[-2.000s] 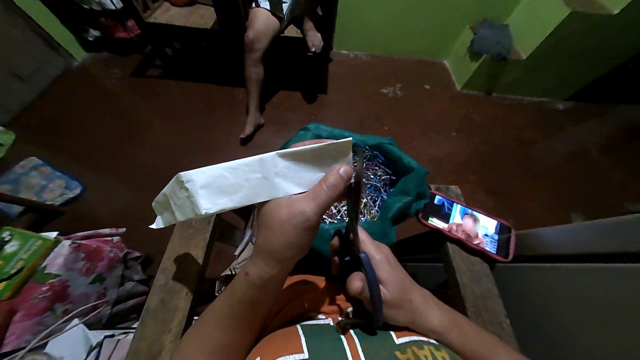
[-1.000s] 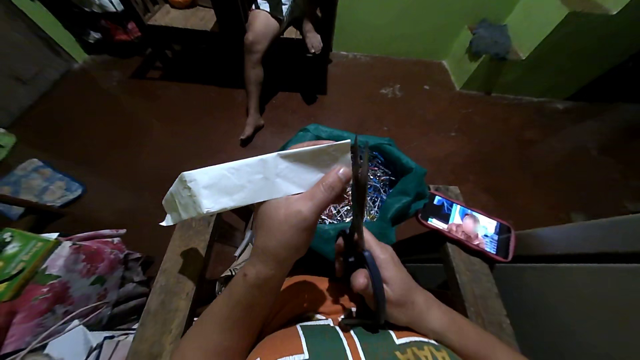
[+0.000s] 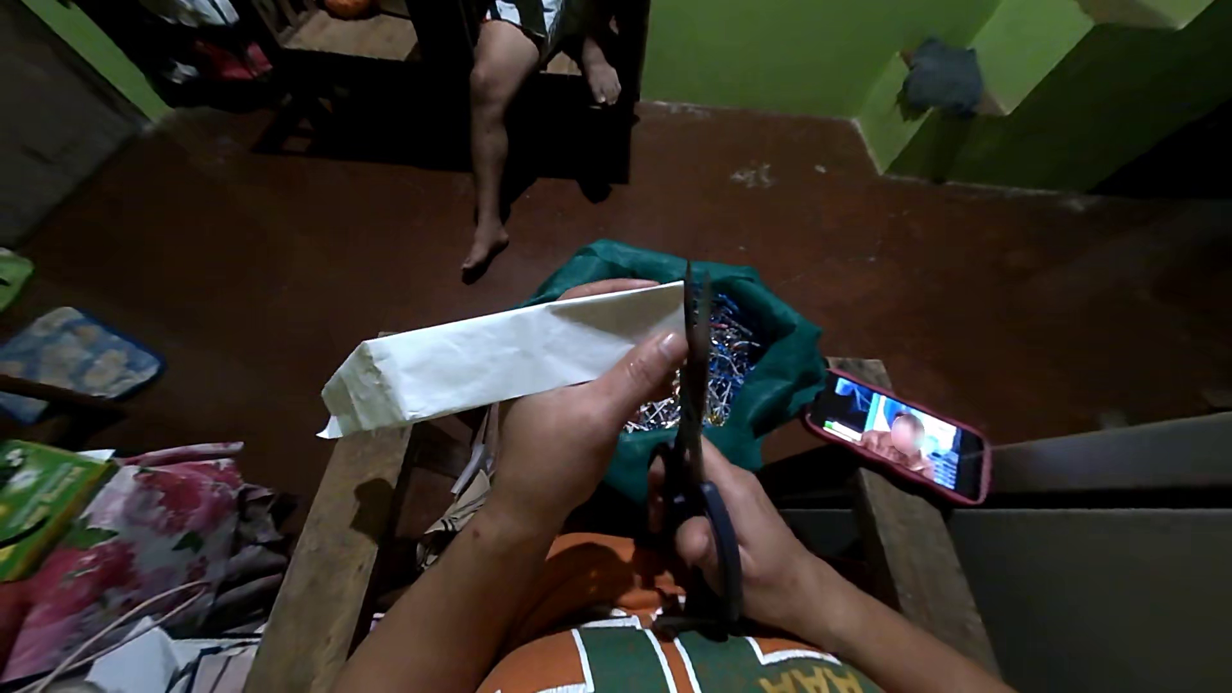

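My left hand (image 3: 587, 414) grips a long folded strip of white paper (image 3: 500, 356), its thumb on top near the right end. The strip slants down to the left, with a creased, uneven far end. My right hand (image 3: 731, 529) holds dark-handled scissors (image 3: 695, 414) upright, blades slightly apart at the right edge of the paper. Behind and below the hands is a green cloth bag (image 3: 784, 356), its mouth spread around a tangle of shiny blue, silver and reddish thin pieces (image 3: 727, 366).
A phone (image 3: 900, 433) in a red case lies on the right wooden beam (image 3: 924, 568); another beam (image 3: 332, 558) runs at left. Floral cloth (image 3: 173, 520) and a green pack (image 3: 43, 500) lie farther left. Another person's bare leg (image 3: 491, 144) reaches the red floor ahead.
The scissor blades, together two seconds ago, are now slightly apart. The left end of the paper strip has shifted a little to the right.
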